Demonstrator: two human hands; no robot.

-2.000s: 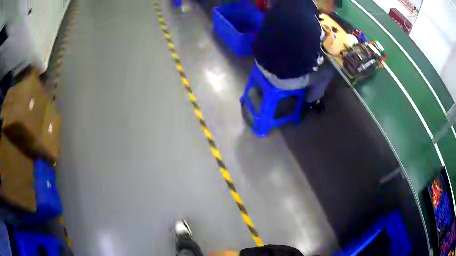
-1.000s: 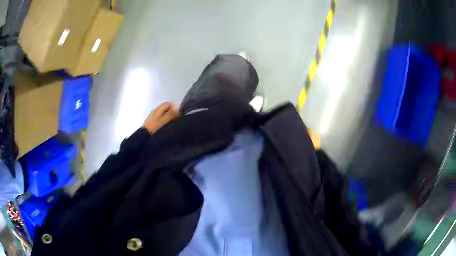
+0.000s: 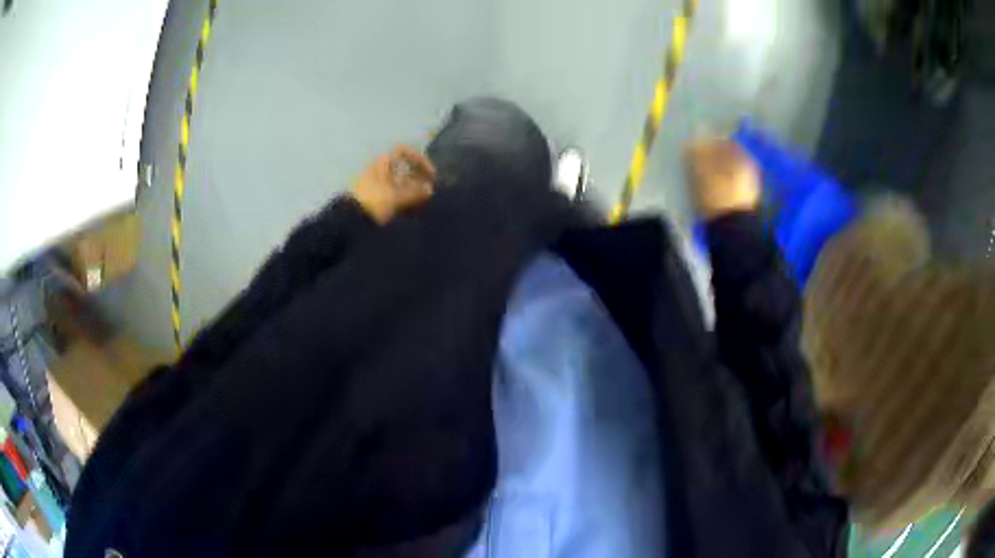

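Note:
My left hand is left of centre, beside my dark trouser leg, with its fingers curled. It is blurred, and I cannot tell if anything is in it. My right hand is right of centre, held out beside my body and strongly blurred; its fingers and any content cannot be made out. My dark jacket hangs open over a light blue shirt. One shoe shows past my leg on the grey floor.
Yellow-black tape lines run along the floor on the left and right. A person in brown ribbed clothing is close on my right, near a blurred blue object. Brown cartons and a white surface are at left.
My right hand shows further out and higher; my left hand is slightly higher and nearer my leg. The cartons and blue crates at left have slid back; a brown-clad person has appeared at right.

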